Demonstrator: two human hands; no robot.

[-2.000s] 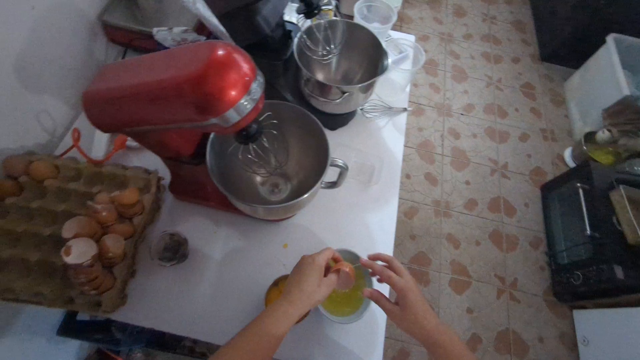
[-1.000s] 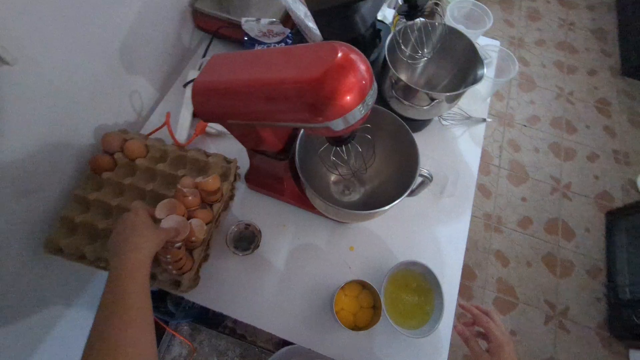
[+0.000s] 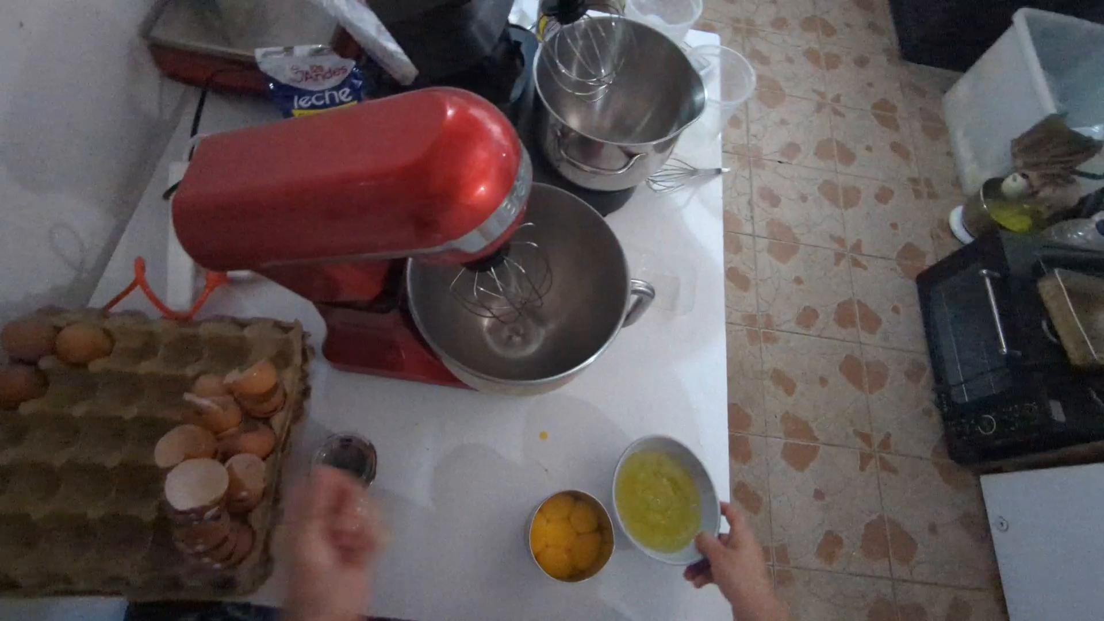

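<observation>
My right hand (image 3: 733, 556) grips the rim of a bowl of egg whites (image 3: 660, 500) at the table's right edge. Just left of that bowl stands a round tin of egg yolks (image 3: 571, 536). My left hand (image 3: 332, 539) is blurred above the table, between the tin and the egg carton; its fingers look curled, but whether they hold anything is unclear. Stacked eggshells (image 3: 197, 486) fill the right side of the cardboard egg carton (image 3: 78, 457), with several whole eggs (image 3: 84, 344) at its upper left. A small glass jar (image 3: 347, 457) sits just above my left hand.
A red stand mixer (image 3: 345, 181) with a wire whisk over its steel bowl (image 3: 561, 345) stands mid-table. Behind it are a second steel mixing bowl (image 3: 621, 112), a loose whisk (image 3: 681, 175), a milk packet (image 3: 310, 82) and plastic cups. A black oven (image 3: 975, 345) stands across the tiled floor.
My left hand has moved right from the eggshells in the carton. My right hand, apart from the bowl of whites a second ago, now grips its rim. Two seconds ago both hands held eggshell over that bowl.
</observation>
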